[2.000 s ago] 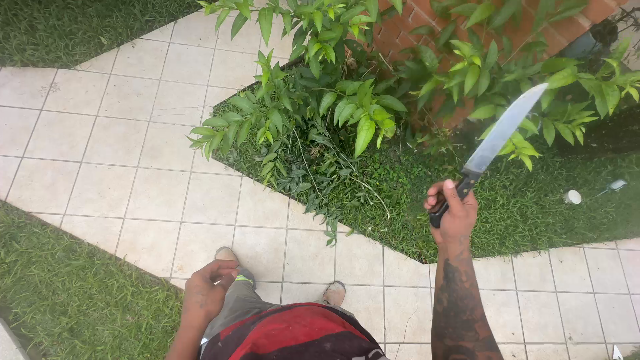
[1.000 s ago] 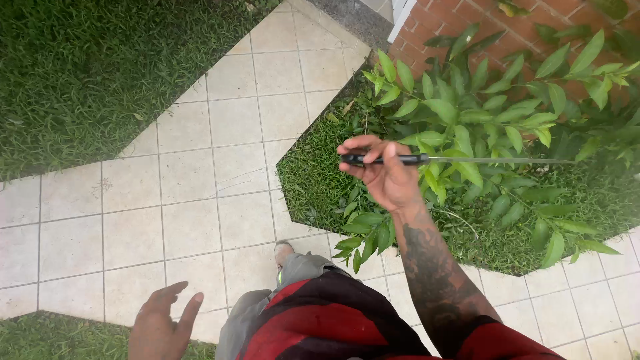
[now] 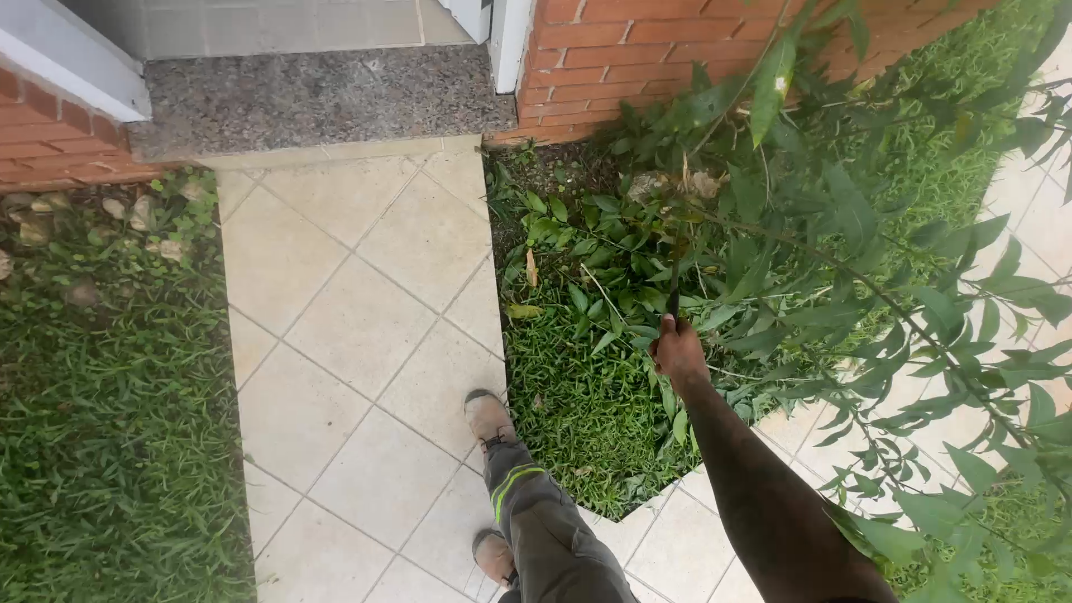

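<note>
My right hand [image 3: 678, 352] is closed around the black handle of a knife [image 3: 675, 276], which points away from me into the leafy shrub [image 3: 779, 243]. The blade is dark and partly lost among the leaves near the shrub's base. Long leafy branches arch over and to the right of my forearm. Below the hand, cut or fallen leafy stems lie on the grass bed [image 3: 578, 402]. My left hand is out of the picture.
A tiled path [image 3: 360, 335] leads to a granite doorstep [image 3: 318, 100] between white door frames. A brick wall [image 3: 620, 59] rises behind the shrub. Stones [image 3: 126, 209] and grass [image 3: 109, 435] border the path on the left.
The view has swung to the doorway. My right hand, still holding the knife, has reached forward into the shrub's lower part. My left hand has gone out of view.
</note>
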